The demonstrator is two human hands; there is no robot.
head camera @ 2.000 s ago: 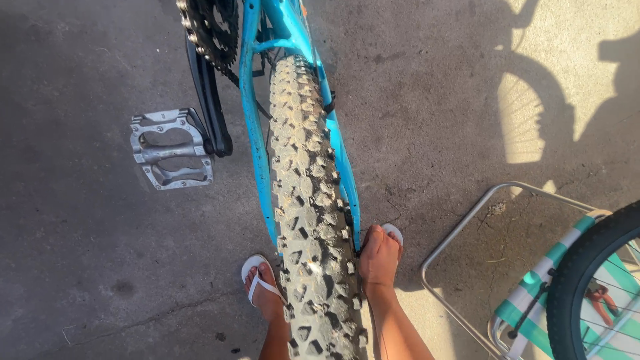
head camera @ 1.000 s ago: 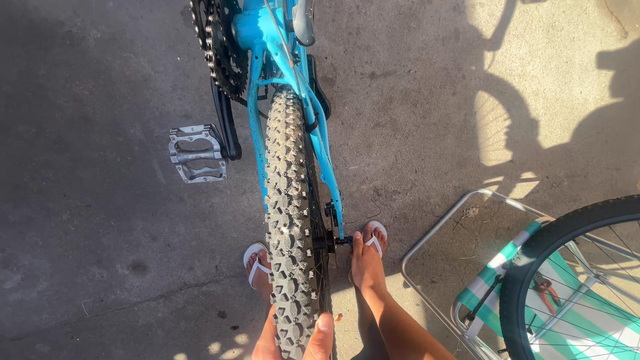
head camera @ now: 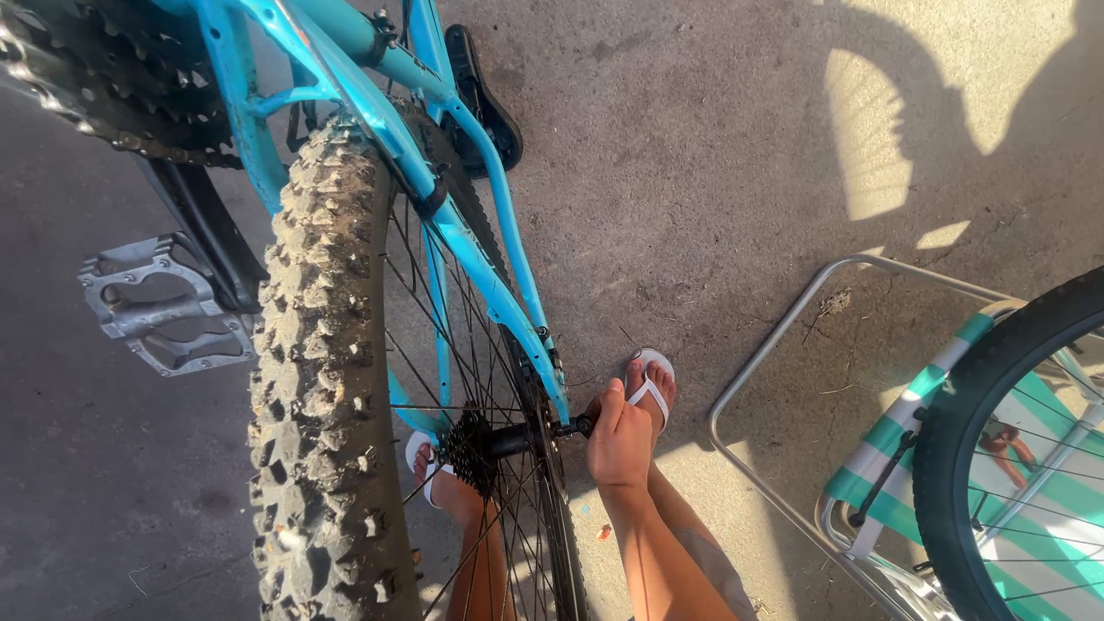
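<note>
My right hand point(head camera: 619, 440) is closed at the outer end of the rear axle point(head camera: 576, 426), its fingers around a small dark part that looks like a lever, mostly hidden. The blue bicycle frame point(head camera: 470, 246) meets the axle just left of this hand. A knobby rear tire point(head camera: 315, 371), caked with dried dirt, stands at the left, with spokes, a rear cassette point(head camera: 470, 453) and a black hub point(head camera: 507, 440) showing beside it. My left hand is out of view.
A metal pedal point(head camera: 168, 306) on a black crank point(head camera: 203, 233) juts out left, below the chainrings point(head camera: 112, 78). At right, another bicycle wheel point(head camera: 940, 431) rests over a green-and-white striped folding chair point(head camera: 897, 440). My feet in white flip-flops point(head camera: 651, 388) stand near the axle.
The view now looks closer at the wheel, from further to its right side. My left hand, on the lower part of the tire one second ago, has gone out of view. My right hand remains by the axle end.
</note>
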